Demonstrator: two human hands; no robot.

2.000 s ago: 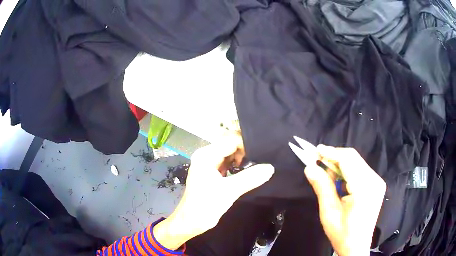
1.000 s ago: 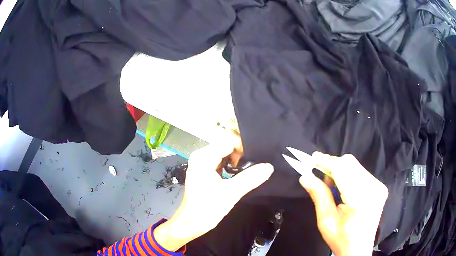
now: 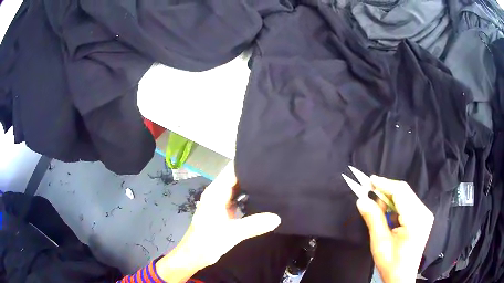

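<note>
A black garment is spread in front of me, with its lower edge near my hands. My left hand grips its left edge, thumb on top and fingers hidden underneath. My right hand holds thread snips over the cloth, with the two pointed silver blades apart and pointing up and left. A black care label with white print lies on the dark cloth to the right of my right hand.
Dark garments hang over the white table at the left. Grey garments lie at the back right. A green loop and red piece show below the table edge. Thread scraps litter the grey floor. A dark heap is low left.
My left hand has moved down and left with the garment's edge, and the cloth now covers more of the white table. My right hand and the snips have moved right.
</note>
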